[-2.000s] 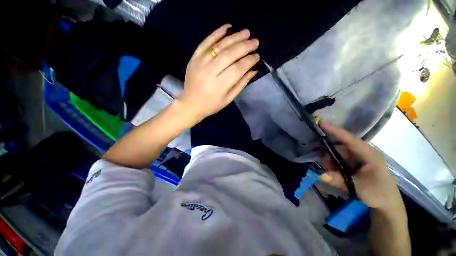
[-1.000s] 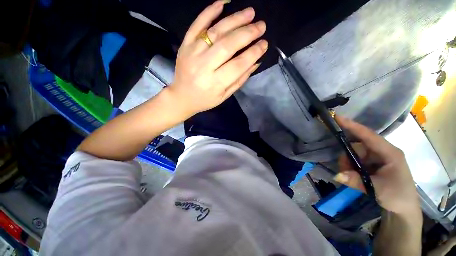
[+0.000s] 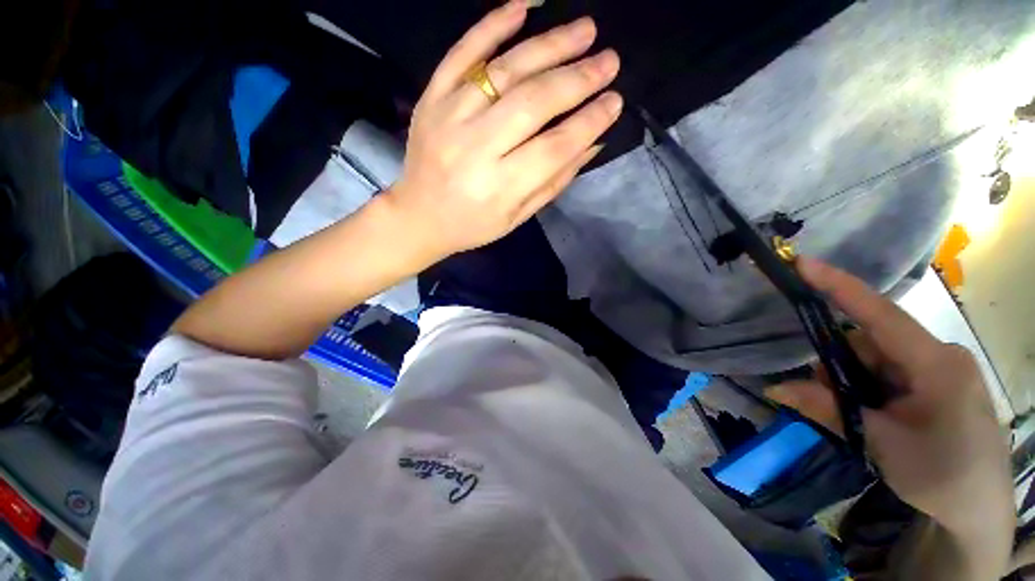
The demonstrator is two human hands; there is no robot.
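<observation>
A large dark garment panel [image 3: 726, 45] with pale grey interfacing [image 3: 817, 148] lies over the table and my lap. My left hand [image 3: 494, 148] rests flat on the dark cloth, fingers spread, a gold ring on one finger. My right hand [image 3: 897, 397] holds the long black shears [image 3: 758, 244] by the handles. Their brass-coloured pivot shows, and the tip lies at the border of dark cloth and grey backing. A small dark strip [image 3: 726, 244] sits beside the blades, partly hidden. Thin stitch lines show near the blades.
A blue basket [image 3: 148, 227] and a green basket [image 3: 187, 216] stand at the left under dark cloth. A blue piece [image 3: 766, 454] is below my right hand. The white table surface [image 3: 965, 335] with an orange piece [image 3: 951, 252] is at the right, brightly lit.
The shears and my right hand have moved right and down. The view has shifted over the panel since the earliest frame. My left hand stays spread on the dark cloth.
</observation>
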